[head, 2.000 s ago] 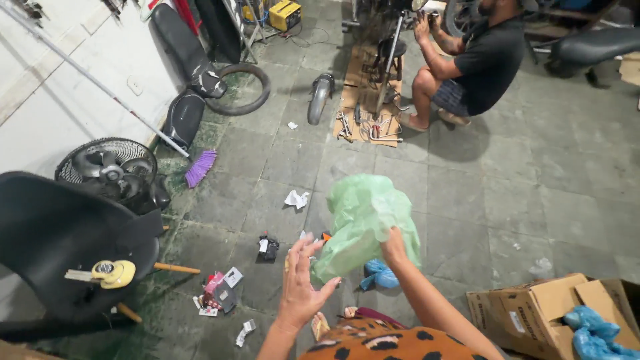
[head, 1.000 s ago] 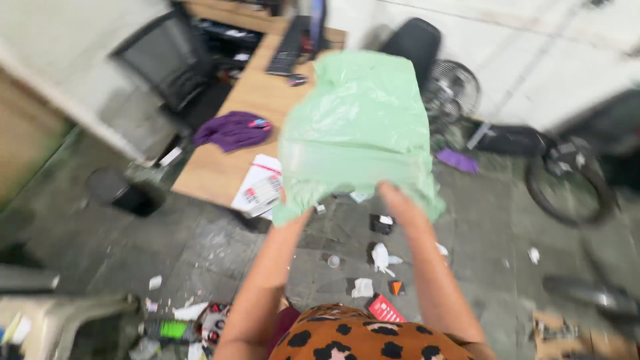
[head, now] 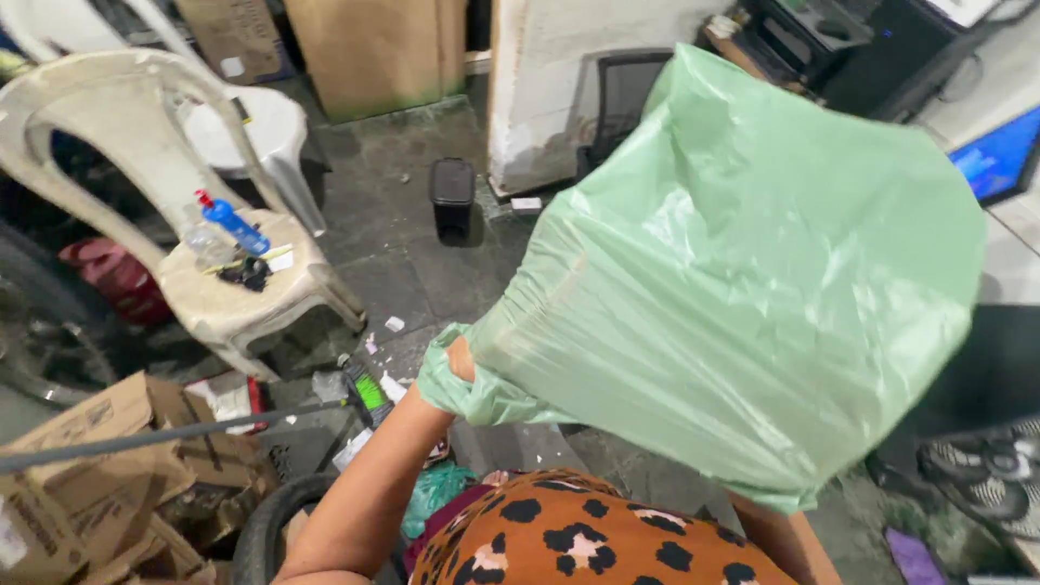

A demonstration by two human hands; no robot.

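Observation:
A light green plastic bag [head: 756,284], spread wide and puffed out, fills the centre and right of the head view. My left hand [head: 520,325] is inside the bag, its shape faint through the film; the bag's rim bunches around my left wrist. Its fingers cannot be made out. On the right, my forearm [head: 784,528] runs up behind the bag's lower edge, and the bag hides my right hand entirely.
A white plastic chair [head: 236,317] holds a blue bottle [head: 236,226] and small items. Cardboard boxes [head: 89,487] and a tire [head: 272,520] lie lower left. A small black bin [head: 452,195] stands on the tiled floor; litter is scattered nearby. A fan [head: 987,479] is at right.
The view has swung far round to the left. The bag, crumpled at first and then held up by both hands, is now spread wider, with my left hand inside it.

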